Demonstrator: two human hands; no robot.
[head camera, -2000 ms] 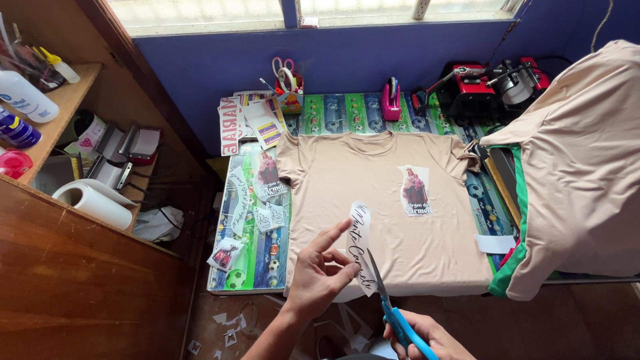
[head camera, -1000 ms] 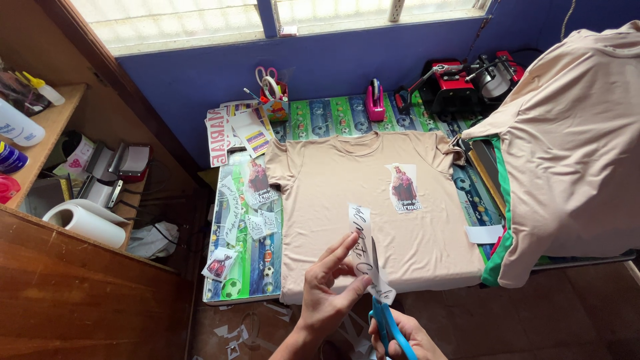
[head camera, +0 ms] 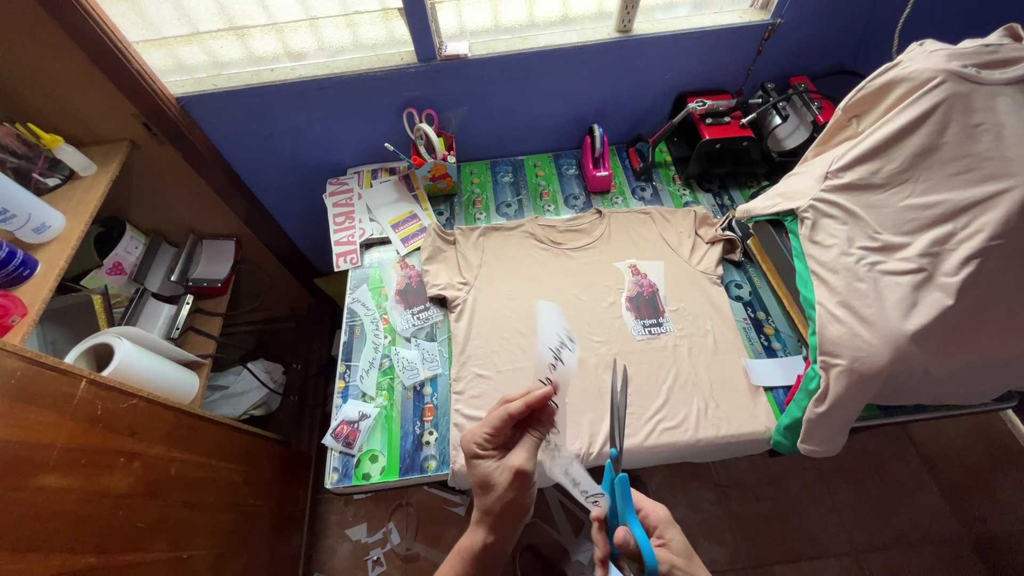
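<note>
My left hand [head camera: 508, 448] pinches a translucent printed transfer strip [head camera: 558, 344] with cursive lettering, held above the lower part of a beige T-shirt [head camera: 520, 296]. The strip's lower end hangs toward my right hand [head camera: 652, 532], which grips scissors [head camera: 620, 472] with blue handles. Their blades point up, nearly closed, to the right of the strip. A cut-out print [head camera: 644, 300] of a crowned robed figure lies on the shirt's chest. More cut prints [head camera: 412, 296] and lettered strips [head camera: 370, 340] lie left of the shirt.
Behind the shirt stand a pen cup [head camera: 436, 164], a pink tape dispenser [head camera: 596, 160] and a red-and-black heat press [head camera: 716, 132]. Another beige shirt [head camera: 904, 240] drapes over something at right. Shelves with a white roll [head camera: 136, 364] are at left. Paper scraps [head camera: 376, 544] litter the floor.
The scissors were at the strip in both earlier frames; now their blades are clear of its upper part and point more upward. The left hand now pinches the strip near its middle.
</note>
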